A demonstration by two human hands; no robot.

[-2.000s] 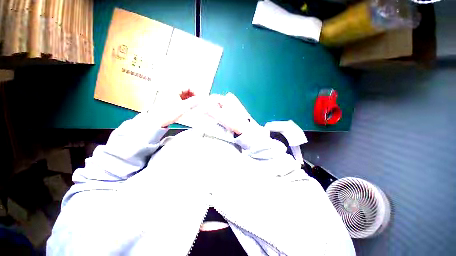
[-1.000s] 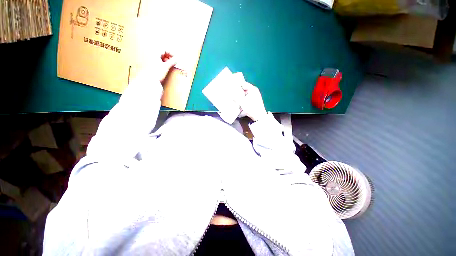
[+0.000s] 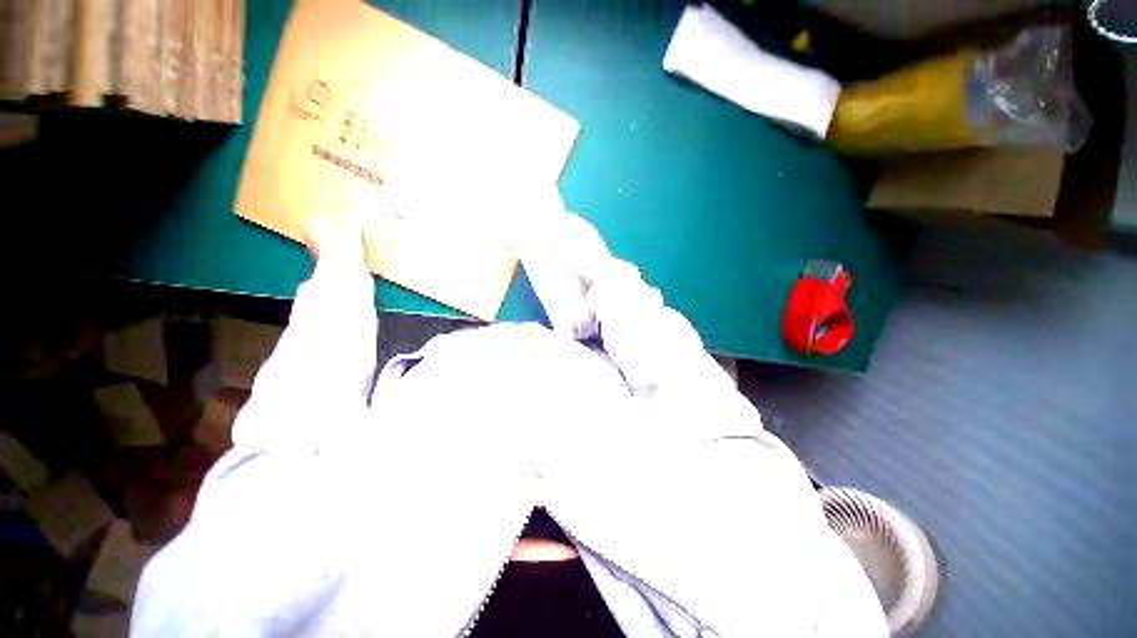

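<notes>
A flat carton (image 3: 289,162) lies tilted on the green-topped table (image 3: 698,224), with dark print on its left half. Its right half glares white. My left hand (image 3: 337,231) is at the carton's near left edge, washed out by glare. My right hand (image 3: 539,218) is over the carton's right part, also lost in glare. The fingers of both hands cannot be made out. Any label or strip in or under the hands is hidden by the glare.
A tall carton stack (image 3: 150,62) stands at the upper left. A folded white strip (image 3: 752,72) lies beside a yellow roll (image 3: 904,106) at the upper right. The red tape dispenser (image 3: 817,309) is near the table's right corner. A fan (image 3: 888,555) stands below it.
My right hand has moved left from beside the carton to over its right part. My left hand has moved to the near left edge. The white label piece no longer shows apart from the glare.
</notes>
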